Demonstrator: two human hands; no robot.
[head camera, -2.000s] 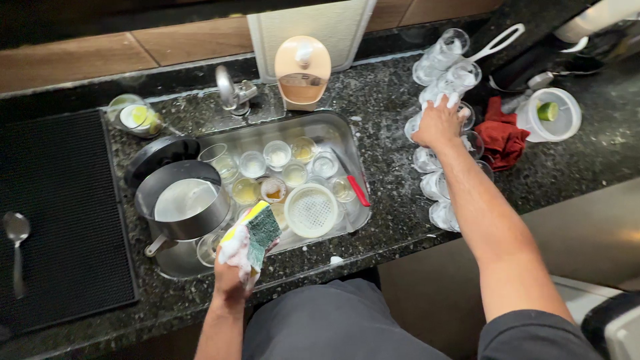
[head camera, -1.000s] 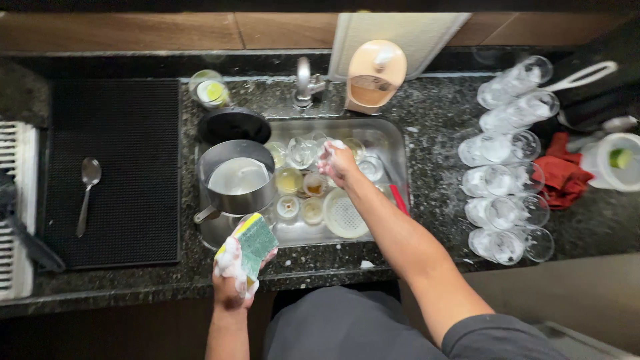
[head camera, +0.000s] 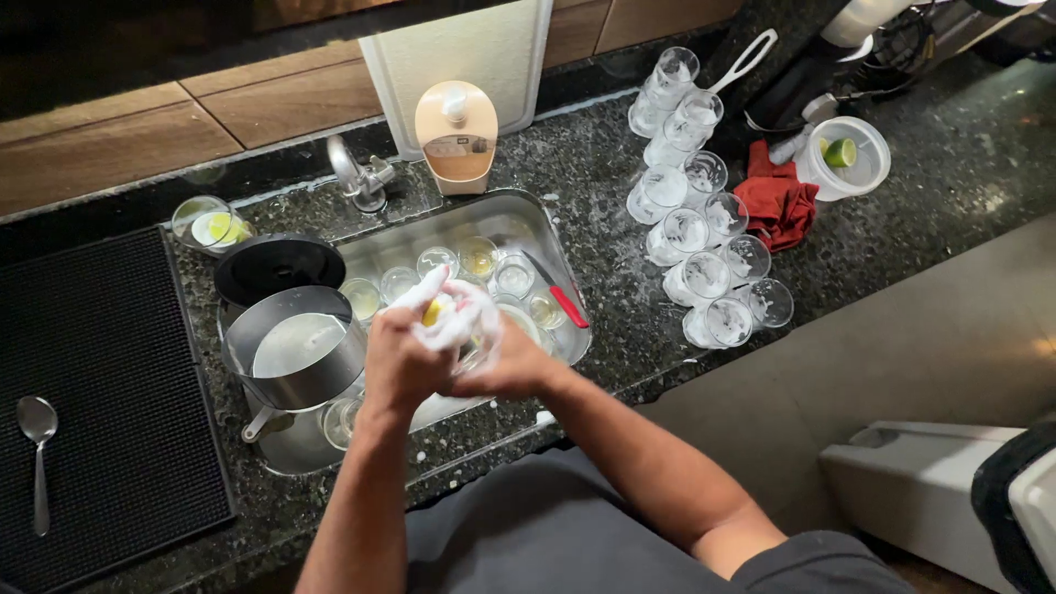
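Over the sink, my left hand (head camera: 408, 355) is closed around a foamy sponge (head camera: 432, 312), of which only a bit of yellow shows. My right hand (head camera: 503, 359) holds a clear drinking glass (head camera: 480, 351) covered in suds, and the sponge is pressed at its mouth. Below them the steel sink (head camera: 528, 219) holds several glasses (head camera: 438, 262), a metal pot (head camera: 305, 384) with cloudy liquid, and a knife with a red handle (head camera: 569, 307). A white strainer-like dish is mostly hidden behind my right hand. Soapy glasses (head camera: 705, 276) stand in rows on the counter at the right.
A faucet (head camera: 361, 177) and a peach soap dispenser (head camera: 456, 144) stand behind the sink. Left are a black lid (head camera: 280, 268), a glass with lime (head camera: 206, 227) and a black mat (head camera: 99, 346) bearing a spoon (head camera: 38, 421). Right are a red cloth (head camera: 775, 202) and a plastic tub (head camera: 866, 169) with lime.
My right hand has gone from the glasses at the right to those in the sink, and now holds one glass against the sponge. My left hand has kept the sponge throughout.
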